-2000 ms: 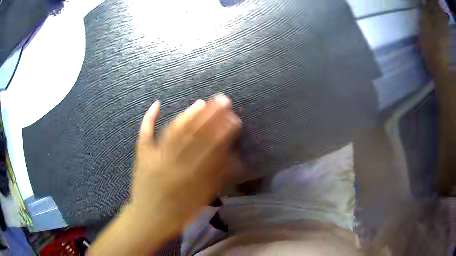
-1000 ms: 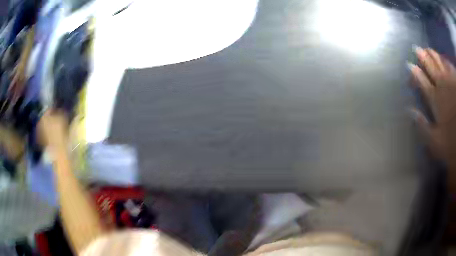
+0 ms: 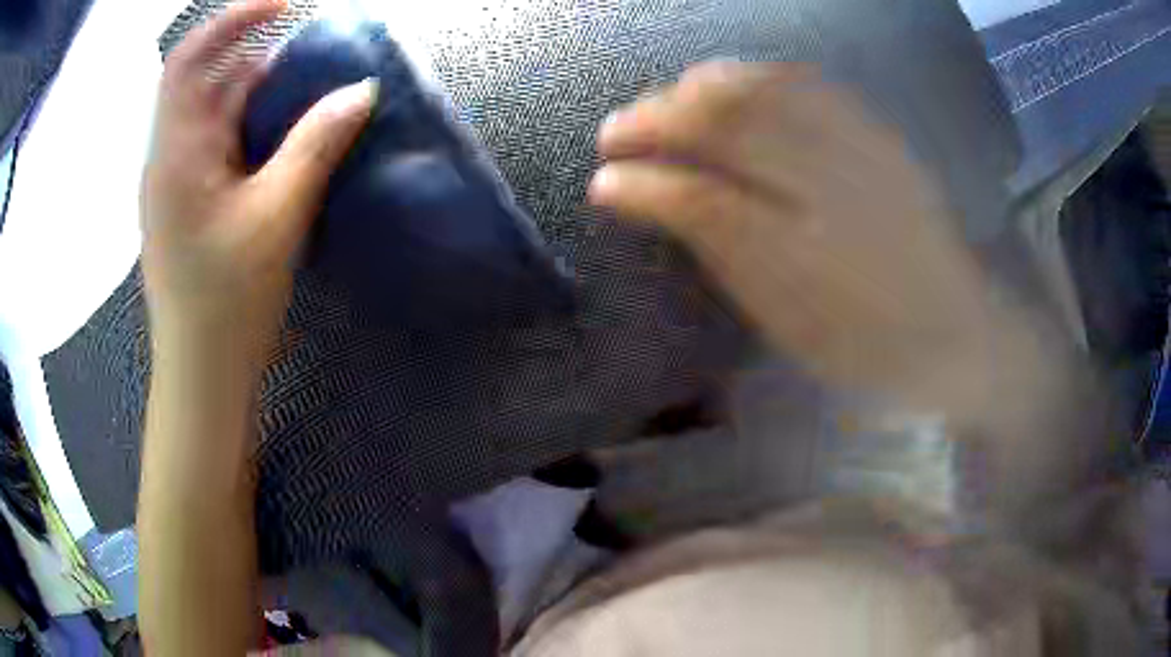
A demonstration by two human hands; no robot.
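Observation:
A large dark grey garment panel (image 3: 385, 385) with fine ribbed texture lies across the table in front of me. My left hand (image 3: 238, 161) holds a dark navy-black cut piece (image 3: 424, 225) at its upper left end, thumb on top and fingers at the far side. The piece lies slanted over the panel, or just above it; I cannot tell which. My right hand (image 3: 783, 193) is blurred, over the right part of the panel, fingers pointing left and close together. Nothing shows in it, but its palm side is hidden.
The white table (image 3: 77, 257) shows at the left beyond the panel's edge. A blue-grey table or machine edge (image 3: 1085, 58) is at the upper right. My lap (image 3: 719, 590) is below the panel, with dark cloth beside it.
My left hand has come back from the far left with the dark piece in it, over the panel. My right hand has moved from the right edge towards the middle. The view has swung back right.

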